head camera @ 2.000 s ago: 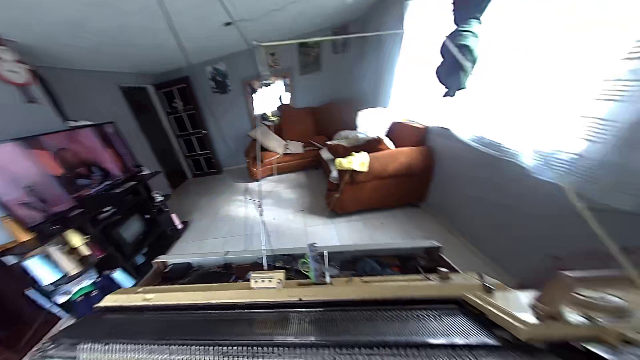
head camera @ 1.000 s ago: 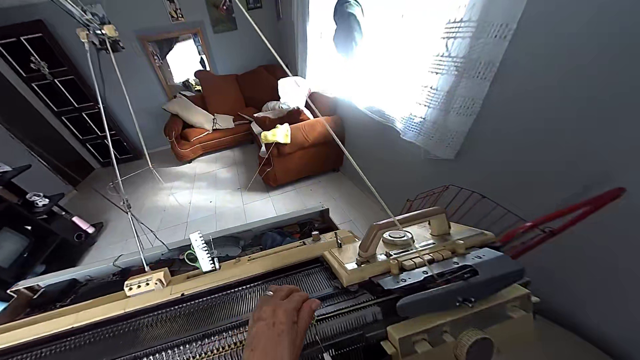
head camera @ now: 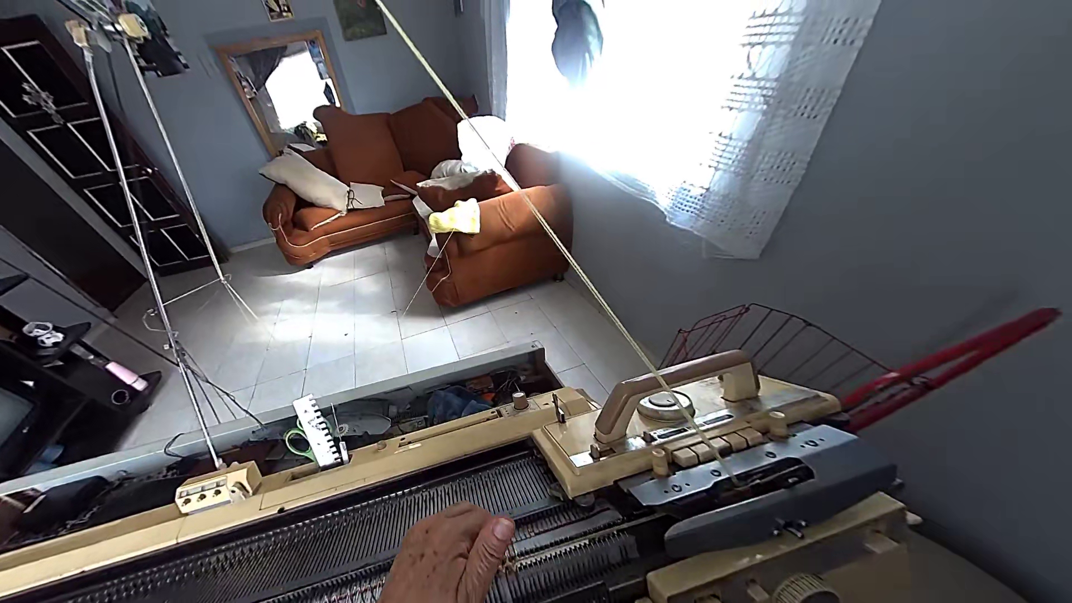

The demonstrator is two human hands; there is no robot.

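Note:
My left hand (head camera: 452, 548), back up and thumb to the right, is over the needle bed (head camera: 335, 519) of a knitting machine. Its fingertips are mostly hidden, so whether it grips anything cannot be told. To its right the cream carriage (head camera: 578, 452) with a brown handle (head camera: 670, 381) sits at the bed's right end. A pale yarn (head camera: 569, 260) runs down from the upper left to the grey front plate (head camera: 787, 494) of the carriage. My right hand is out of view.
A yarn mast (head camera: 138, 226) rises from the cream rear rail at left. Behind the rail lies an open trough with green-handled scissors (head camera: 297, 444) and a white toothed strip (head camera: 318, 431). A red wire basket (head camera: 754, 335) and red bars (head camera: 946, 360) stand beyond the carriage.
The view has swung right and down. Two seconds ago no hand showed; my left hand has since come in over the needle bed and remains there.

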